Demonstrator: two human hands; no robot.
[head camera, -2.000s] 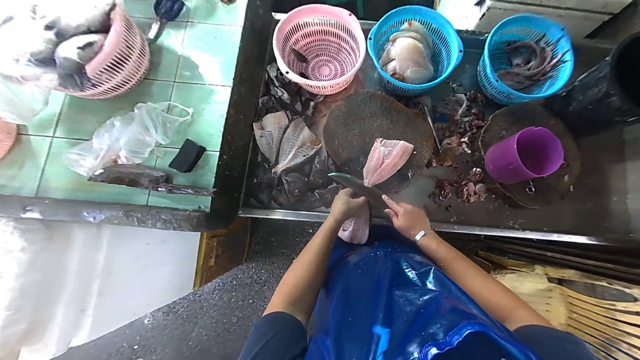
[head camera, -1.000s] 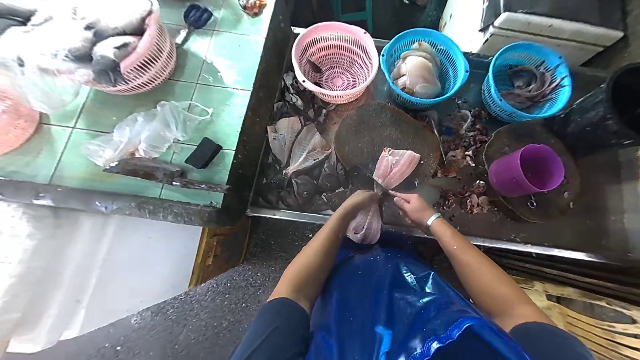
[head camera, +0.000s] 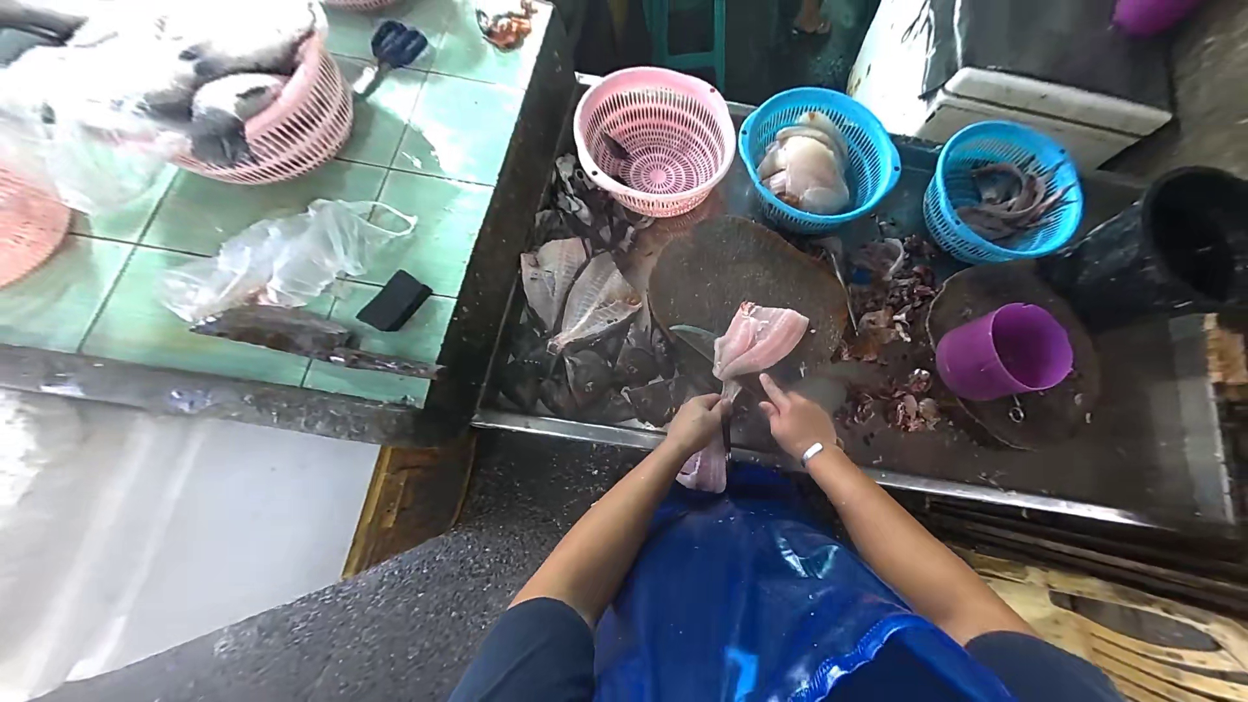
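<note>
My left hand (head camera: 696, 423) grips the narrow middle of a pink, skinned fish piece. One fleshy part (head camera: 759, 339) fans out above my fingers over the front of the round wooden chopping block (head camera: 746, 263); another part (head camera: 704, 470) hangs below, by the blue apron. My right hand (head camera: 799, 425) is close on the right, index finger extended, around a knife whose handle is hidden. The knife's blade (head camera: 692, 334) shows left of the flesh, its middle covered. Left of the block, opened fish frames (head camera: 597, 300) lie on dark fish pieces (head camera: 588, 375).
Behind the block stand a pink basket (head camera: 655, 141), a blue basket with pale flesh (head camera: 819, 161) and another blue basket (head camera: 1002, 192). A purple container (head camera: 1004, 351) rests on a second block, near fish scraps (head camera: 892, 317). A metal edge (head camera: 1014, 499) borders the work surface.
The fish's upper part was folded narrower two seconds ago and is now spread wider. The blade, largely hidden one second ago, shows again left of the flesh. My left hand keeps its grip.
</note>
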